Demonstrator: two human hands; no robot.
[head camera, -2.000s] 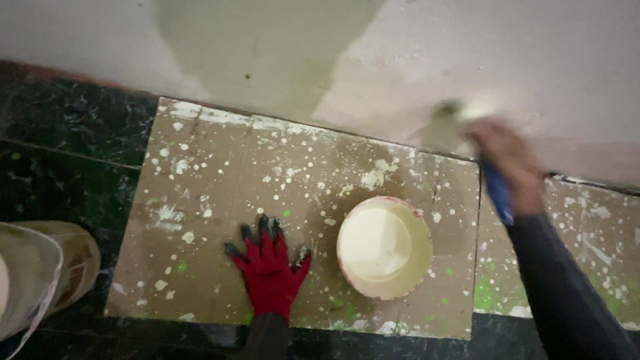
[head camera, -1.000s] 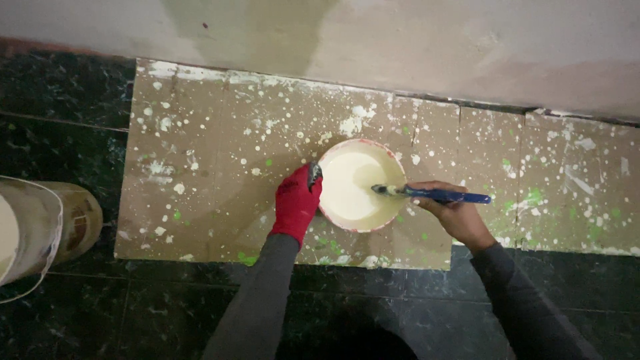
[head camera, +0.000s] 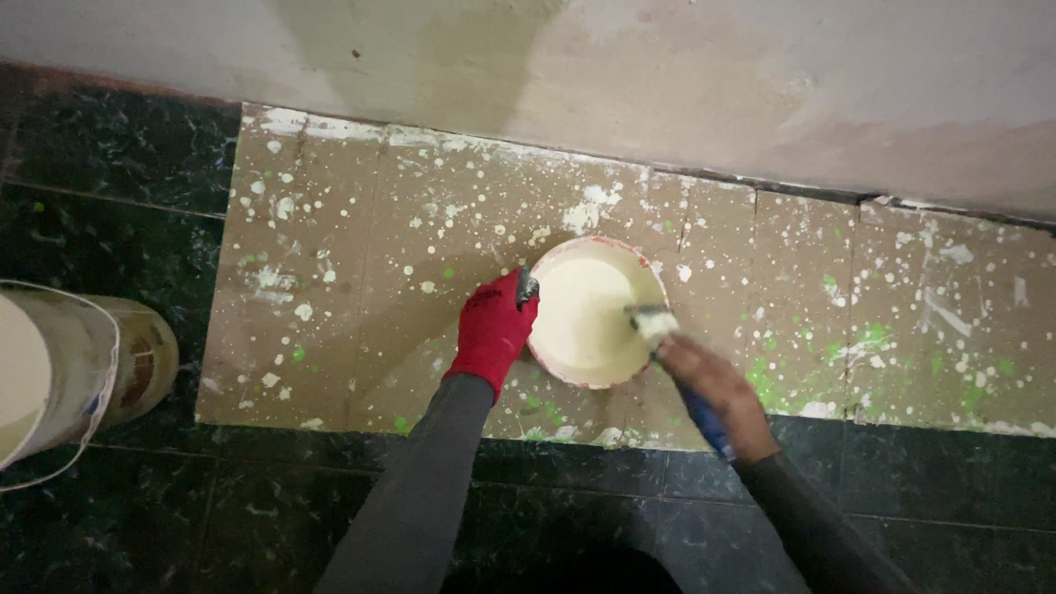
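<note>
My left hand (head camera: 497, 330), in a red work glove with dark fingertips, grips the left rim of a round paint tub (head camera: 592, 378). Cream-coloured paint (head camera: 577, 309) lies in the tub, whose rim is stained red. My bare right hand (head camera: 719, 392) holds a paintbrush (head camera: 700, 412) with a blue handle. The brush slants over the tub's right rim, its dark bristle tips above or against the inner wall; blur hides whether they touch. Pale paint coats the brush near the ferrule.
Paint-spattered cardboard (head camera: 330, 247) lies under the tub, along the foot of a patchy wall (head camera: 660, 91). A large bucket (head camera: 82, 363) of pale paint with a wire handle stands at the left on dark marbled floor tiles (head camera: 272, 503).
My right hand has come from the wall to the tub with the brush, which has since swung from the paint to the right rim. My left hand has moved from the cardboard to the tub's rim.
</note>
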